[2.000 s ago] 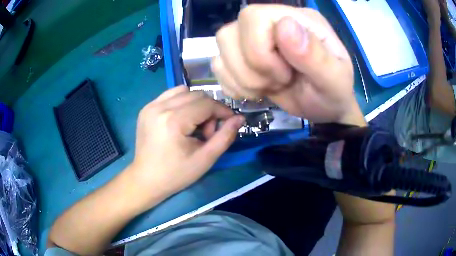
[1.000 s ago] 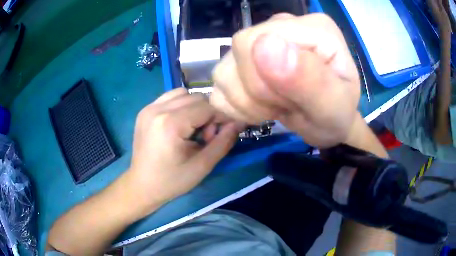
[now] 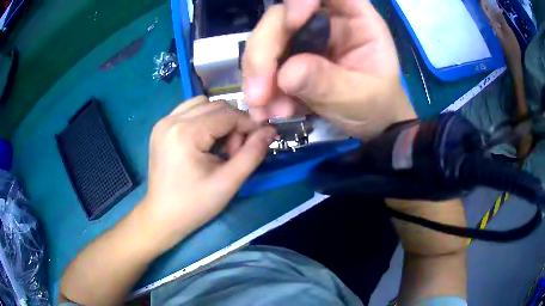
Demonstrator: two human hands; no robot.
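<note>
My right hand point(image 3: 340, 72) is raised over the screw feeder point(image 3: 221, 63) and grips the black handle of a hand screwdriver point(image 3: 314, 33); its shaft is not clearly visible. My left hand point(image 3: 197, 149) is at the feeder's front, its thumb and fingertips at the small shiny metal mechanism point(image 3: 290, 138). A small dark object point(image 3: 220, 147) shows inside its curled fingers. My hands hide part of the mechanism. The thick black electric screwdriver point(image 3: 382, 158) hangs across my right wrist, not held.
The feeder sits in a blue tray point(image 3: 275, 173). A black grid tray point(image 3: 95, 158) lies left, with a clear plastic bag point(image 3: 21, 239) at far left. A small silvery bag point(image 3: 164, 64) lies behind. Another blue tray point(image 3: 463, 72) is at right, near another person's arm point(image 3: 508, 54).
My right hand has turned and opened its grip somewhat, showing the black handle. The feeder and both hands sit slightly further left and higher in view. The electric screwdriver has swung.
</note>
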